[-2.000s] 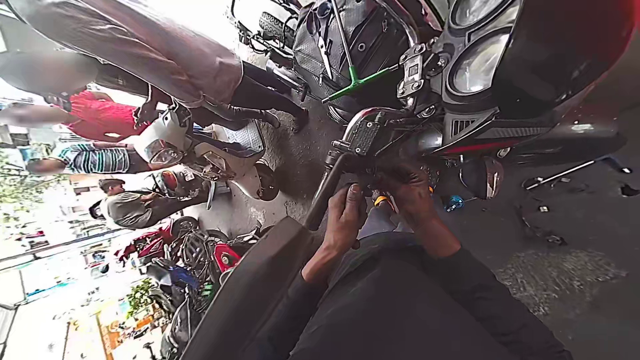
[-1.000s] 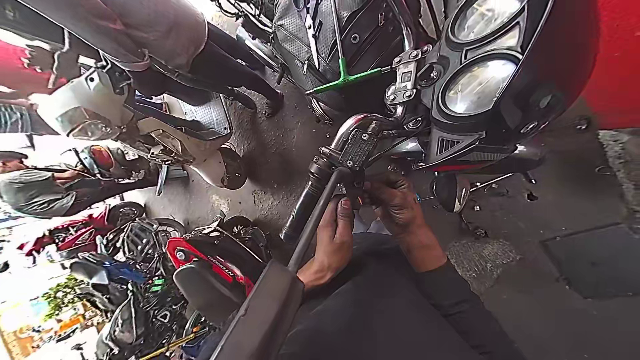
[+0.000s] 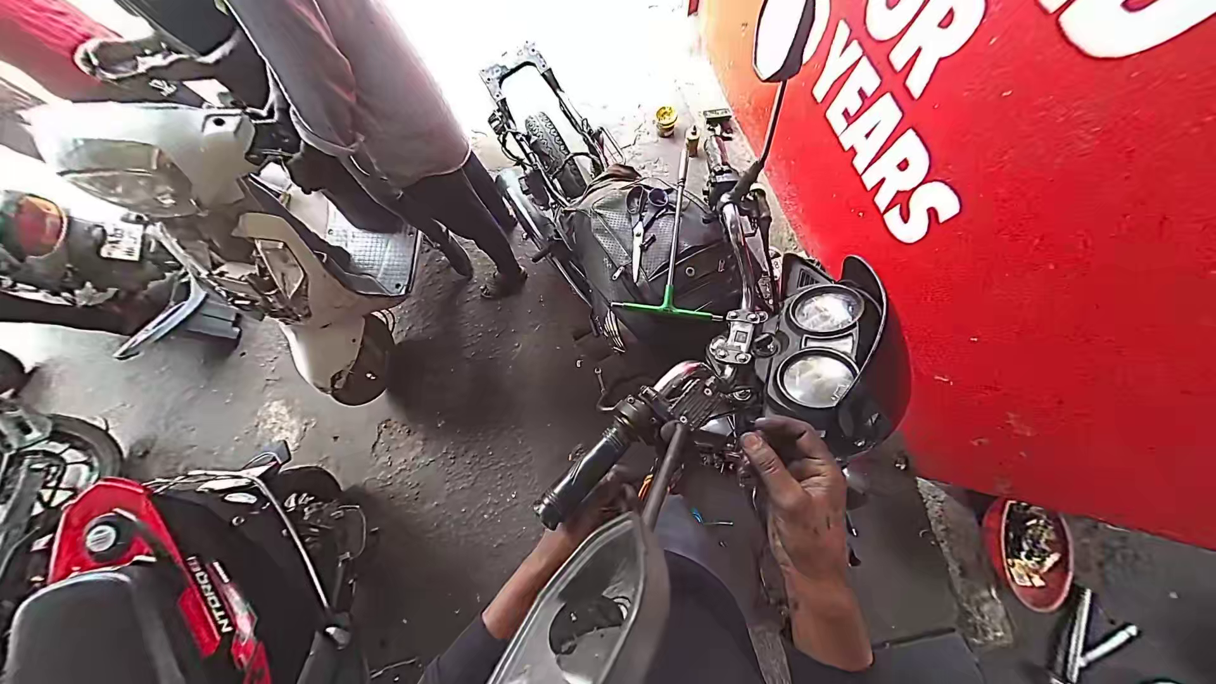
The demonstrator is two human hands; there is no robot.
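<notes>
A motorcycle's handlebar (image 3: 746, 256) with a black rubber grip (image 3: 584, 475) and twin round gauges (image 3: 819, 378) is in front of me. My right hand (image 3: 798, 484) is at the wiring below the gauges, fingers bent and thumb near the fingertips; whether anything is between them is hidden. Below the rubber grip, my left hand (image 3: 603, 503) is partly hidden by the grip and the mirror stem. A rear-view mirror (image 3: 598, 608) stands in the foreground. Scissors (image 3: 639, 237) and a green T-handle wrench (image 3: 669, 309) lie on the black seat (image 3: 608, 223).
A red painted wall (image 3: 1045, 285) rises at the right, with a red bowl (image 3: 1031, 556) of small parts at its foot. A red and black scooter (image 3: 190, 579) stands lower left, a pale scooter (image 3: 318, 313) upper left. A person in grey (image 3: 380, 95) stands near it.
The view has swung widely, bringing the red wall and the far mirror into sight. My right hand has moved from beside my left hand to near the gauges. My left hand is now more hidden under the grip.
</notes>
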